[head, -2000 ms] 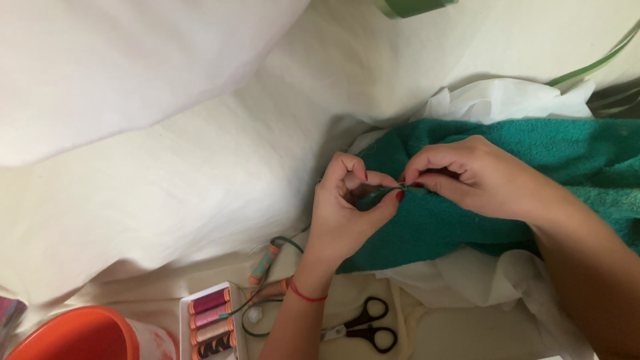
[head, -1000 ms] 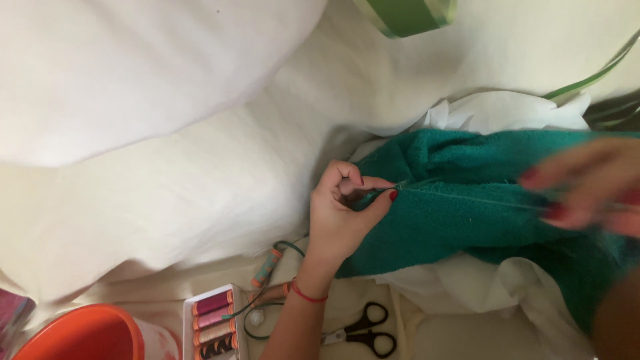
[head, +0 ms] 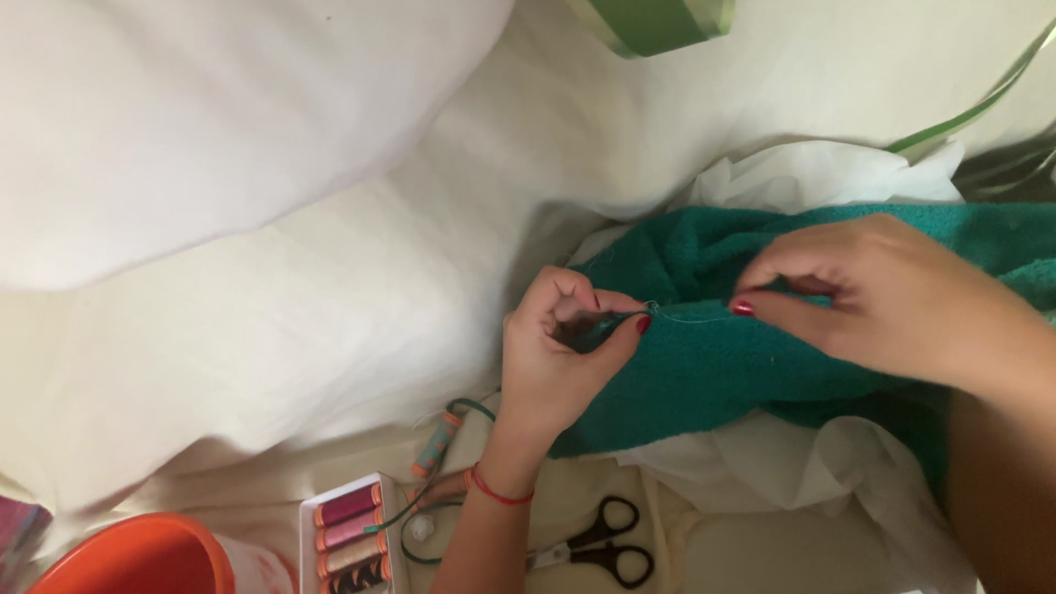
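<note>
A teal terry cloth (head: pixel 701 379) lies rumpled at the right, over thin white fabric (head: pixel 742 470). My left hand (head: pixel 569 338) pinches the cloth's edge between thumb and index finger. A pale thread (head: pixel 693 319) runs from that pinch, with a small loop at the fingertips, to my right hand (head: pixel 825 297). The right thumb and index finger are pinched together over the cloth on the thread's end; whether a needle is between them cannot be told. Around my left wrist is a red string.
A white box of thread spools (head: pixel 351 536), a loose teal spool (head: pixel 436 445), black-handled scissors (head: pixel 606 544) and an orange-rimmed bucket (head: pixel 223 561) stand along the bottom. Green ribbon (head: pixel 660 25) shows at the top. Cream fabric (head: pixel 330 355) spreads at the left.
My right hand was beside the left, then swung out to the right with the thread drawn taut. Now it is back nearer the left hand and the thread hangs slacker. The left hand keeps its pinch.
</note>
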